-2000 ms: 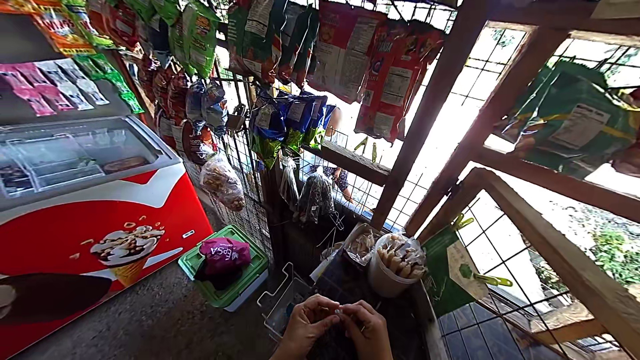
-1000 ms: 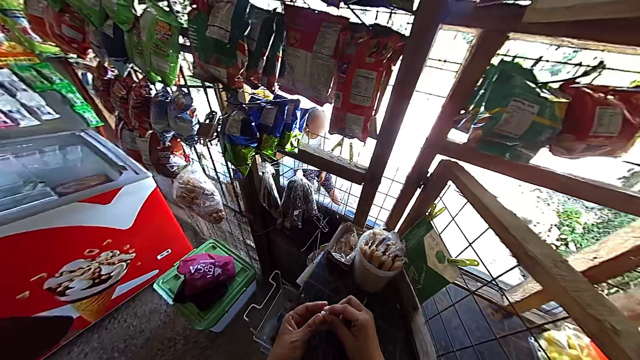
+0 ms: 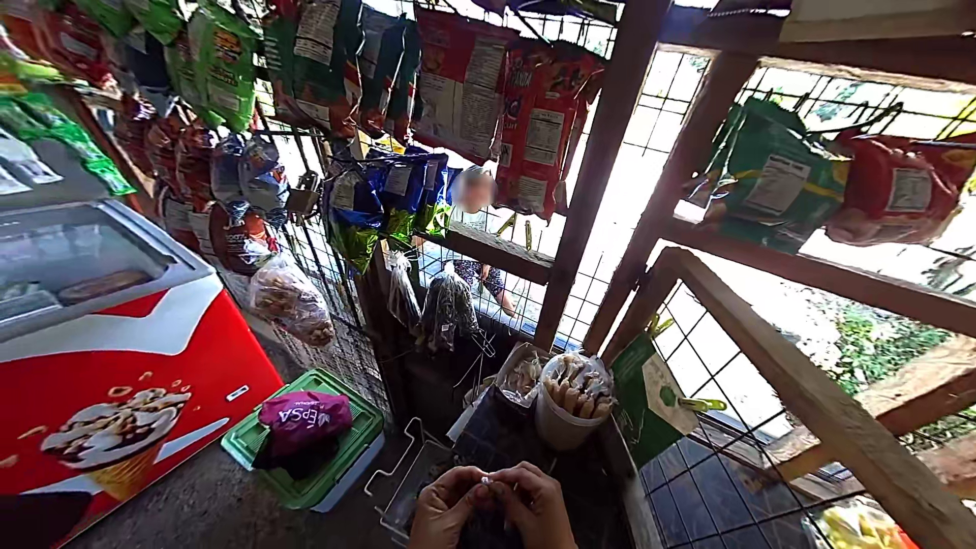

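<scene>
My left hand [image 3: 451, 503] and my right hand [image 3: 534, 499] meet at the fingertips at the bottom centre. Thumbs and forefingers of both pinch a tiny whitish thing [image 3: 486, 480], too small to name. Just beyond my hands, on a dark surface, a white plastic tub [image 3: 568, 419] holds bagged stick-shaped snacks. Beside the tub is an open box with a plastic bag of pale pieces [image 3: 524, 374]. A wire rack [image 3: 408, 476] lies at the left of my left hand.
A green-lidded plastic box [image 3: 347, 457] bears a purple cloth bag [image 3: 305, 422]. At left stands a red chest freezer [image 3: 221, 358]. Snack packets [image 3: 541, 126] hang on the wire grille. A person [image 3: 476, 221] is outside. A wooden frame [image 3: 793, 381] stands right.
Both hands stay together with fingertips pinched. The view has swung somewhat to the right, so more of the packets hanging at the right show.
</scene>
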